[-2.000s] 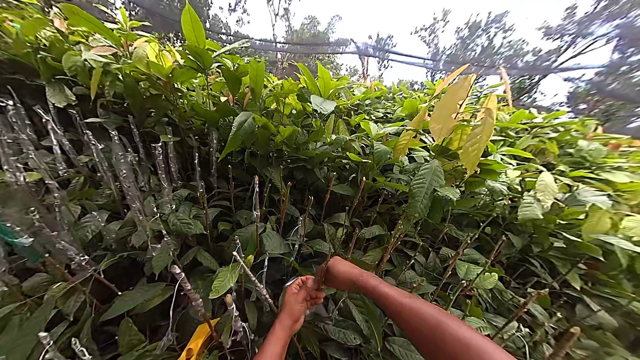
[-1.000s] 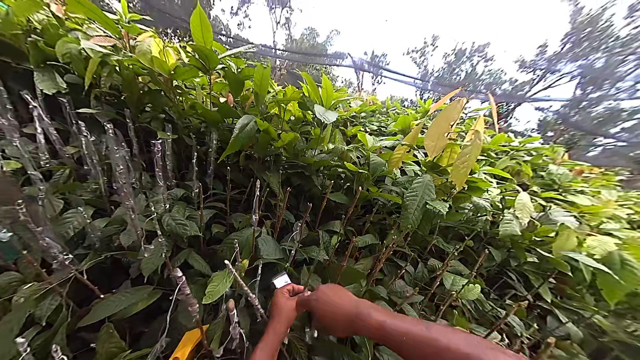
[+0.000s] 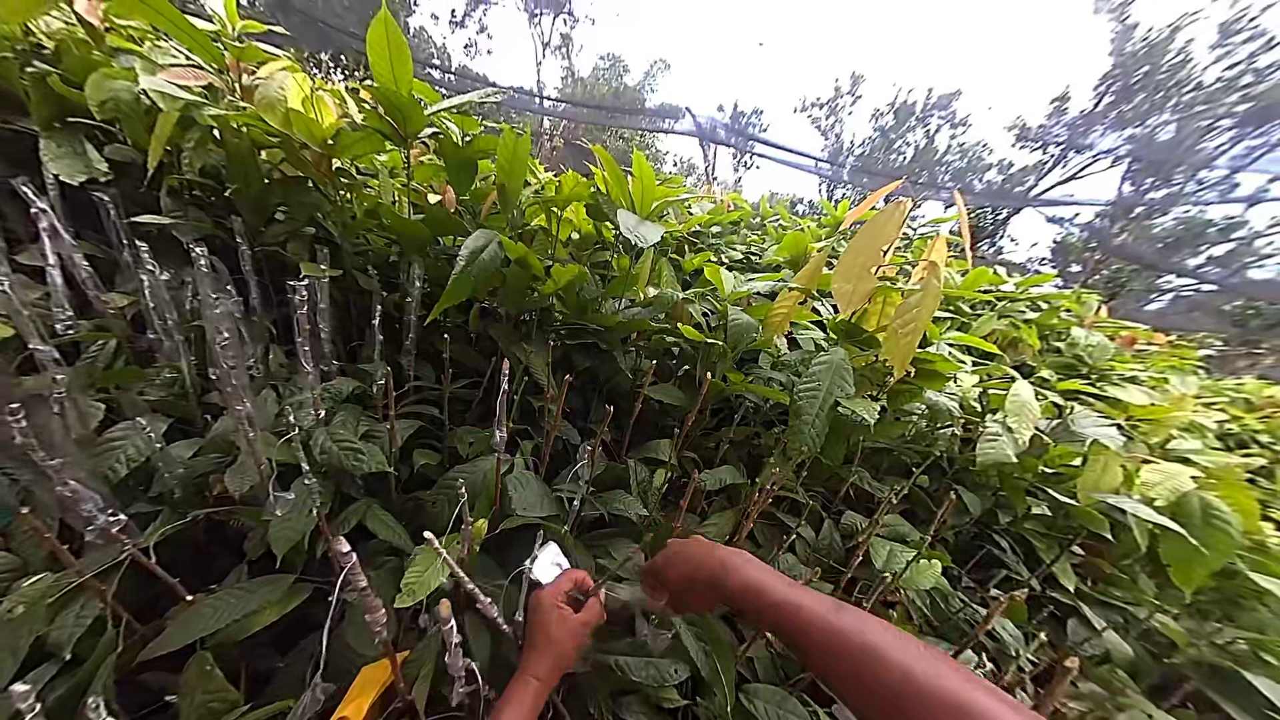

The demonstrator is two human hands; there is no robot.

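Note:
Low in the middle of the head view, my left hand [image 3: 562, 622] is closed around a small white piece [image 3: 548, 563], which looks like folded plastic or film. My right hand [image 3: 690, 575] is a short way to its right, back of the hand up, fingers curled; what they hold is blurred. A thin stem seems to run between the two hands. Left of my hands stands a cut stem [image 3: 470, 582] partly wrapped in film, with another wrapped stem [image 3: 362, 600] farther left. An upright wrapped stem [image 3: 501, 410] rises behind them.
Rows of stems in clear film [image 3: 225, 330] stand at the left. Bare cut stems [image 3: 695, 410] rise behind my hands, with dense leafy seedlings around them. A yellow strip [image 3: 368, 688] lies at the bottom left. Netting on a cable [image 3: 800, 155] spans the background.
My hands, together in the earlier frames, are now apart, the right one to the right of the left. The white piece was hardly visible two seconds ago and now shows plainly.

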